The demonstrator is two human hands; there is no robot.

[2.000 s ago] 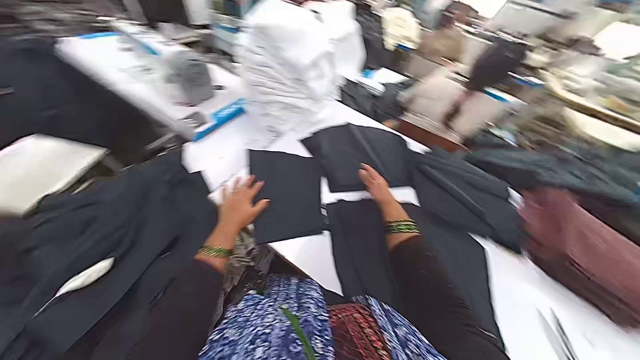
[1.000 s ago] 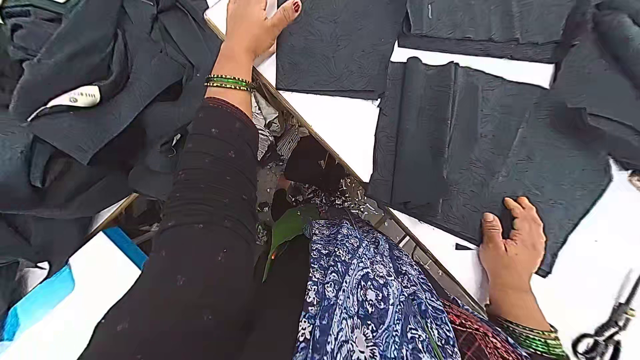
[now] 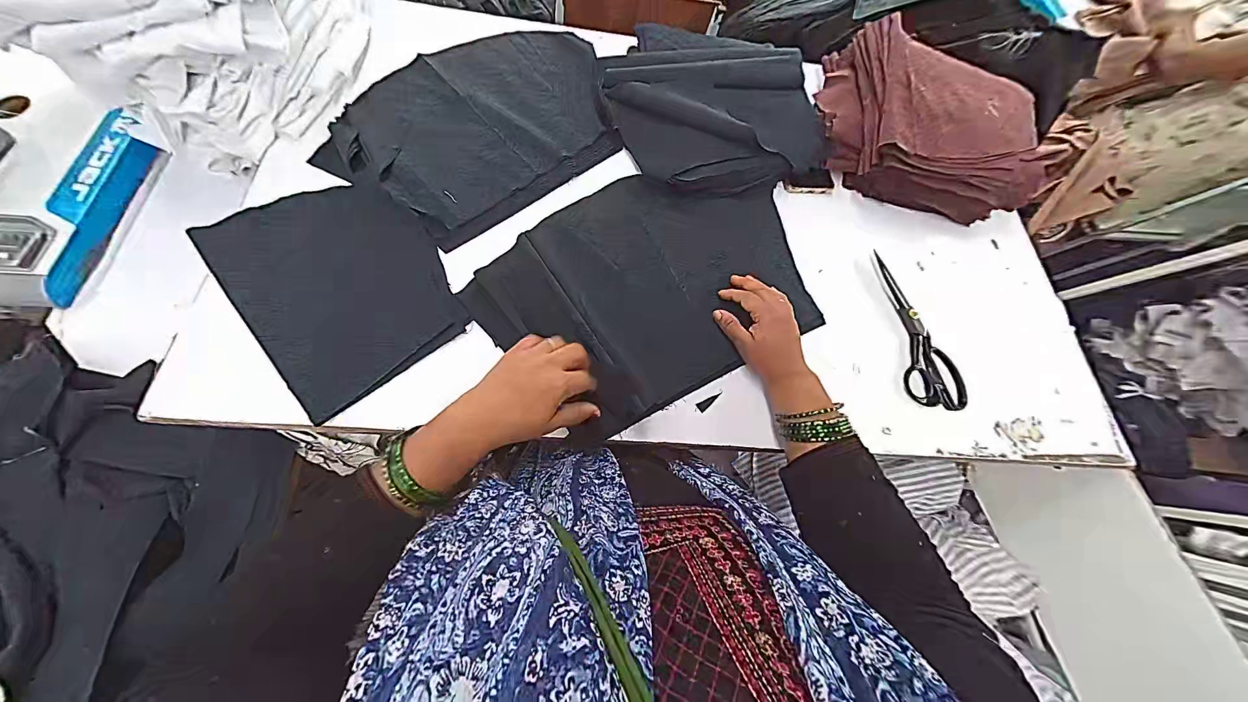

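Observation:
A stack of dark fabric panels lies on the white table in front of me. My left hand rests at its lower left edge with the fingers curled; whether they pinch the cloth cannot be told. On the right part of the same stack, my right hand lies with fingers spread, holding nothing. A squarer dark fabric piece is to the left. Behind are another dark panel stack and folded dark cloth. Black-handled fabric scissors lie to the right of my right hand.
Maroon cut fabric pieces are piled at the back right of the white table. White cloth is heaped at the back left, near a Jack sewing machine. Dark garments hang at lower left, striped cloth below the table.
My left hand has moved from the squarer piece at the left to the near edge of the middle stack. My right hand stays on that stack. The view has shifted a lot.

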